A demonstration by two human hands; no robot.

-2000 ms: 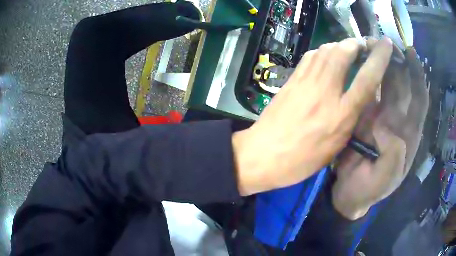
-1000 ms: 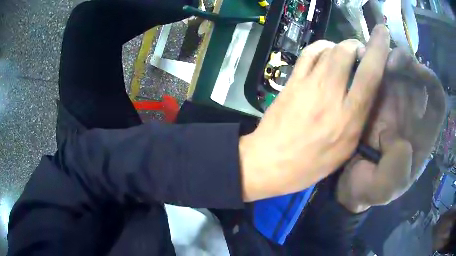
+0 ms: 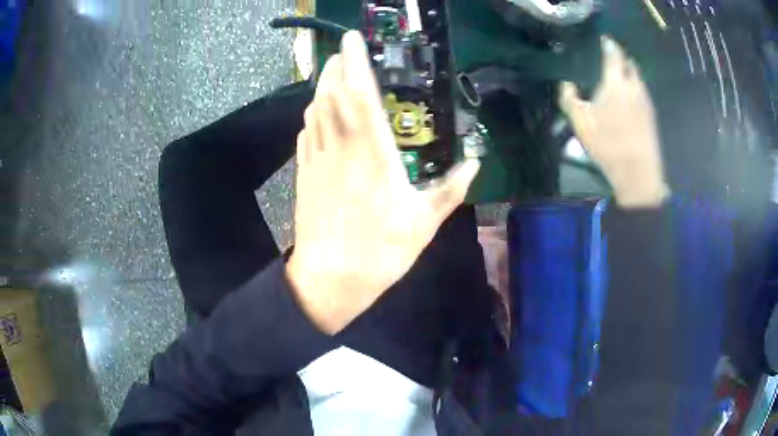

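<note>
The black lock panel housing lies open side up on the green bench, with circuit boards inside. A gold retaining plate sits around the cylinder end near its lower end. My left hand spans the housing's lower end, with fingers along its left side and thumb at its lower right corner. It covers part of the housing. My right hand is blurred, over the bench at the right, with thumb and fingers apart and nothing visible in it.
A black lever handle with a round collar lies right of the housing, beside small silver keys. A blue bin stands below the bench's right part. A dark green handle end sticks out at the bench's left edge.
My hands were close together at the right, around a small black piece. They are now apart: the left is at the housing, the right over the bench. The view has shifted.
</note>
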